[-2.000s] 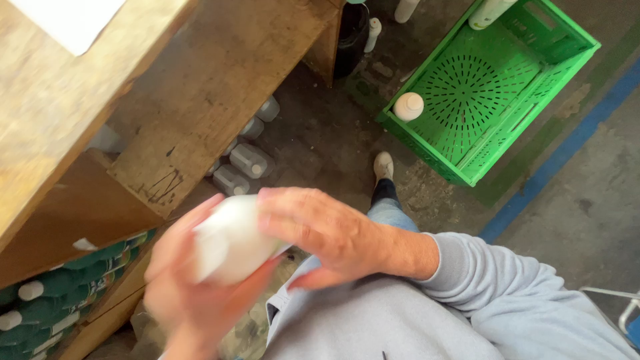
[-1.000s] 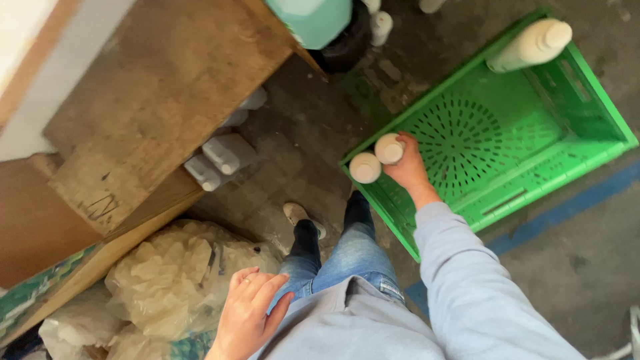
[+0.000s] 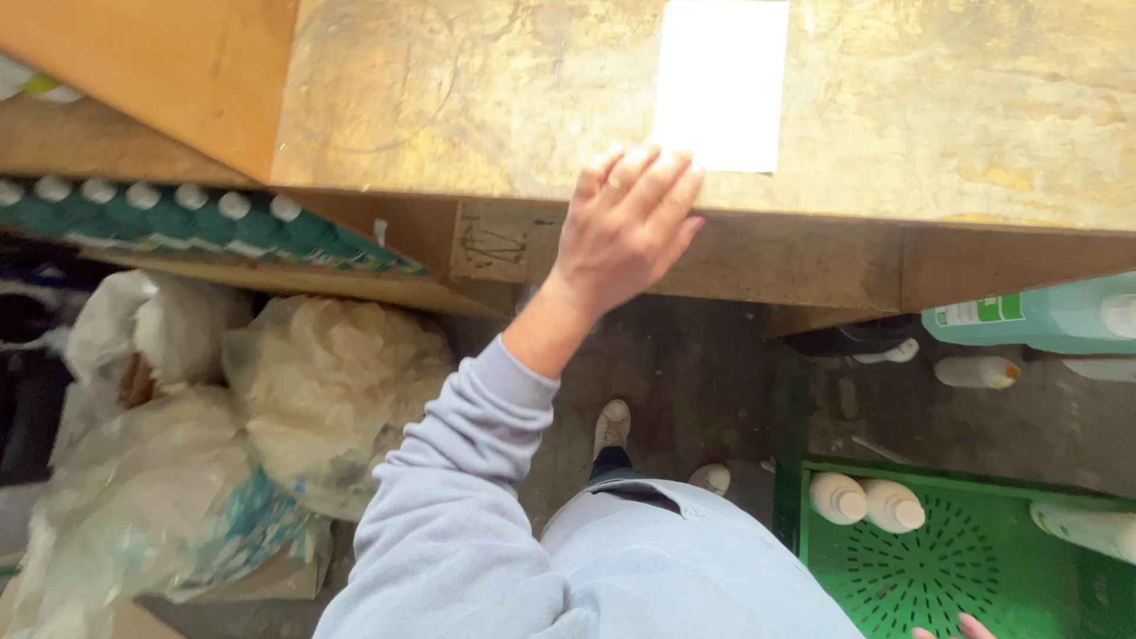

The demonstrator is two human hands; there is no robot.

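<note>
My left hand [image 3: 626,222] reaches over the front edge of the wooden workbench [image 3: 896,115], fingers spread, fingertips at the lower left corner of a white sheet of paper [image 3: 721,84]. It holds nothing that I can see. Only some fingertips of my right hand [image 3: 963,628] show at the bottom edge, over the green plastic crate [image 3: 1021,581]; the rest is cut off. Two white bottles stand side by side in the crate's near left corner, a left one [image 3: 837,498] and a right one [image 3: 894,507]. Another white bottle [image 3: 1087,529] lies at the crate's right.
Filled clear plastic bags [image 3: 333,399] lie at the left below a shelf of green bottles with white caps [image 3: 191,197]. A large turquoise canister [image 3: 1056,311] is under the bench at the right, near a white bottle on the floor [image 3: 976,372]. A wooden panel [image 3: 177,71] rises at the bench's left.
My left hand has moved from in front of my body to the bench edge. My right hand has left the bottle it was touching in the crate. The view has swung toward the bench.
</note>
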